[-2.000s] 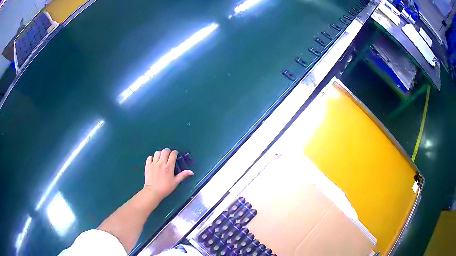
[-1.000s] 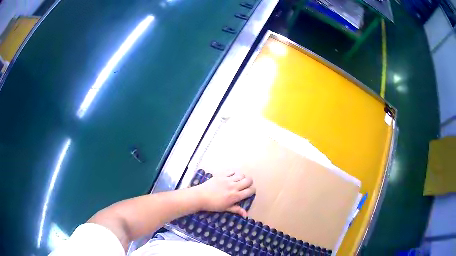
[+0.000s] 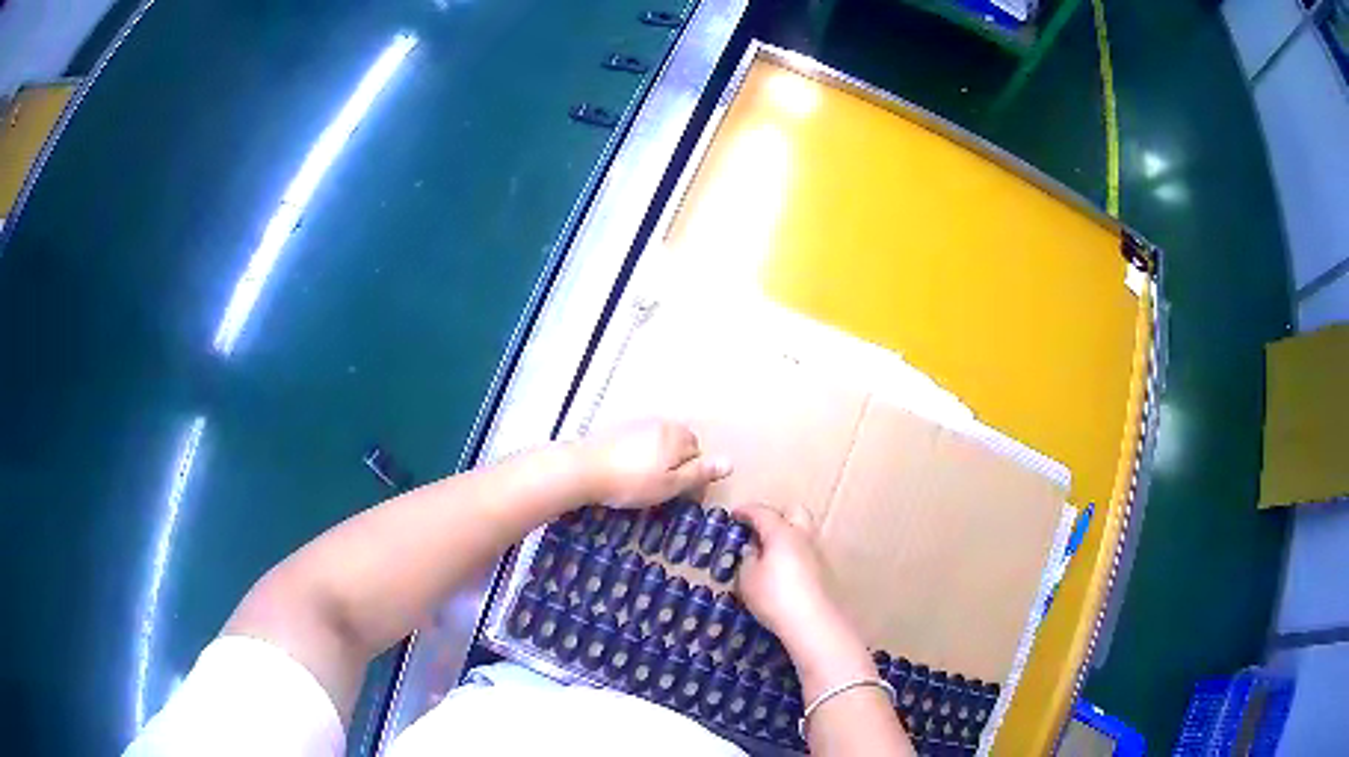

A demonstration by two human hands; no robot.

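Small black moulded parts [image 3: 630, 602] stand packed in close rows on the near part of the tan cardboard sheet [image 3: 947, 518]. My left hand [image 3: 658, 464] is at the far edge of the rows, fingers curled, over the left part of the cardboard; whether it holds a part cannot be told. My right hand [image 3: 780, 562], with a band on its wrist, has its fingertips against the right end of the short front row of parts. The forearm hides some parts behind it.
The green conveyor belt [image 3: 429, 281] runs at left, with several single black parts near its rail and one part [image 3: 382, 467] beside my left forearm. A metal rail [image 3: 592, 266] separates it from the yellow table top [image 3: 947, 237]. A blue pen [image 3: 1080, 530] lies right of the cardboard.
My left hand has moved from on top of the rows to their far edge. My right hand has come into view at the row's end. The view has shifted, and the belt parts appear farther up.
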